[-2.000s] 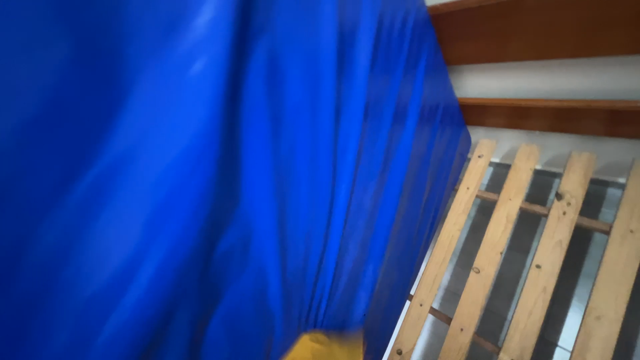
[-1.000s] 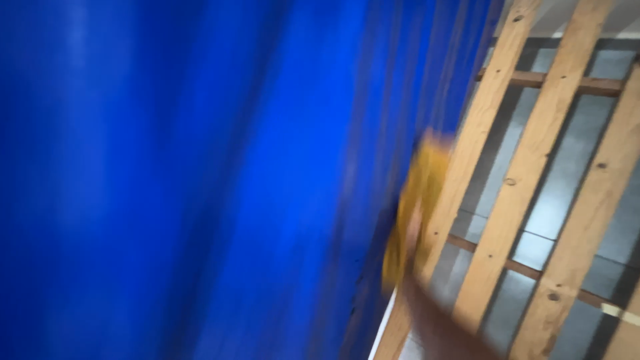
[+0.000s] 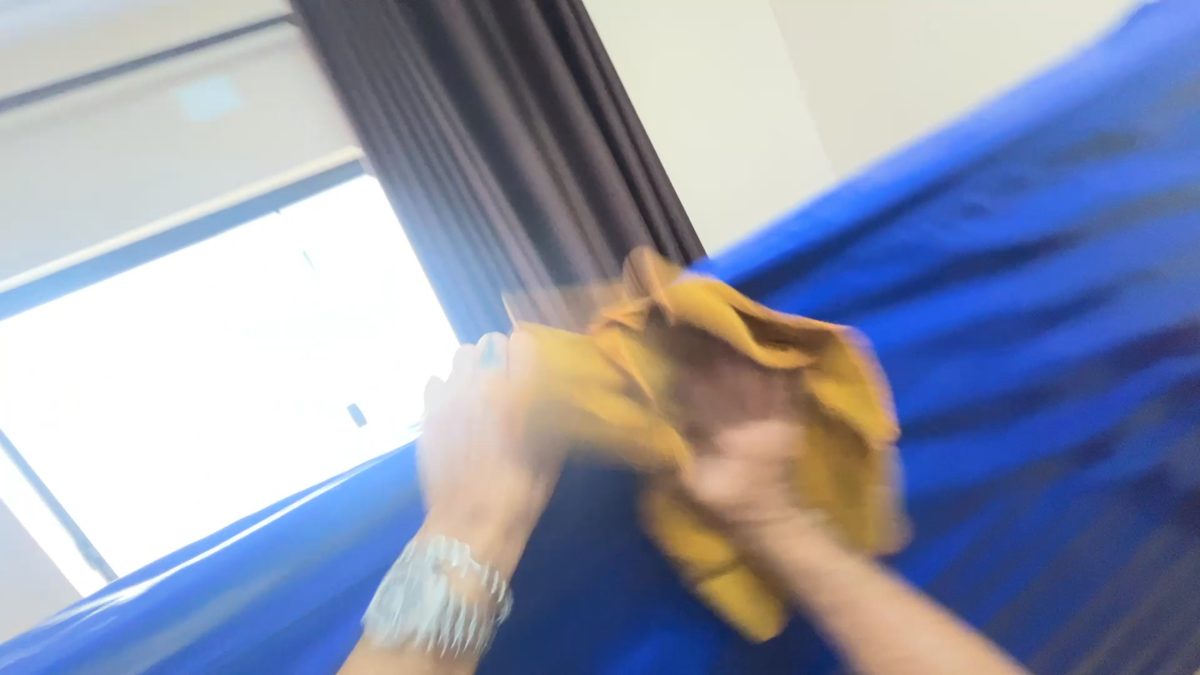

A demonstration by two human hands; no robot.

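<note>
Both of my hands are on a mustard-yellow cloth (image 3: 848, 403) in the middle of the head view, blurred by motion. My left hand (image 3: 487, 422), with a ring and a pale wrist band (image 3: 436, 595), grips the cloth's left end. My right hand (image 3: 750, 450) is partly wrapped in its folds; the fingers are hidden or blurred, so their hold cannot be made out. Behind and below the hands spreads a large wrinkled blue sheet-like cover (image 3: 1050, 309), its upper edge sloping up to the right.
A bright window (image 3: 206, 375) with a partly lowered pale blind (image 3: 141, 178) stands at the left. A dark pleated curtain (image 3: 506, 141) hangs beside it, and a pale wall (image 3: 722, 103) lies behind the blue cover.
The view has swung far, from the wooden slats up to the window. The yellow cloth, low beside the slats a second ago, is now raised between both hands.
</note>
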